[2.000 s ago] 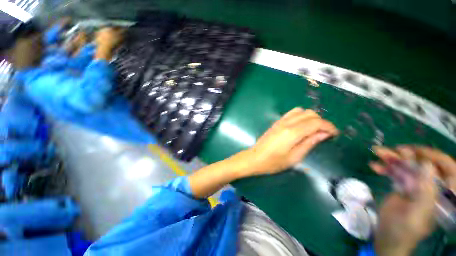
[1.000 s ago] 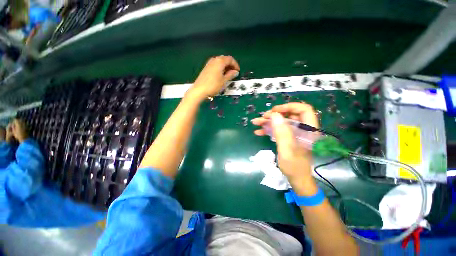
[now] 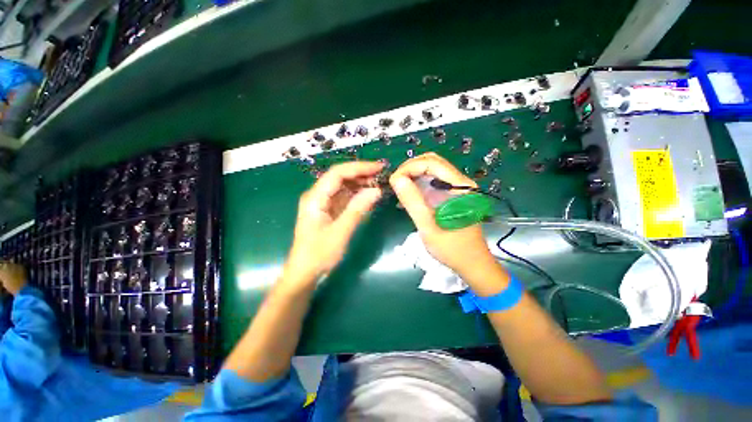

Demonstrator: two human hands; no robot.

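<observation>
My left hand is bare and pinches a small dark metallic component between thumb and fingertips. My right hand holds the dispensing syringe like a pen, its front end meeting the component; the exact tip is hidden by the fingers. The syringe's bright green cap shows at its back end, with a clear air hose looping right. Several like components lie on a long white strip and on the green mat in front of it.
A black blister tray with parts stands left. A grey controller box with a yellow label stands right. Crumpled white paper lies under my right wrist. Red-handled pliers are at lower right. A coworker's blue sleeve shows far left.
My left hand has come back from the strip towards me and now pinches a component. My right hand has moved slightly left, bringing the syringe to it. The view has shifted too.
</observation>
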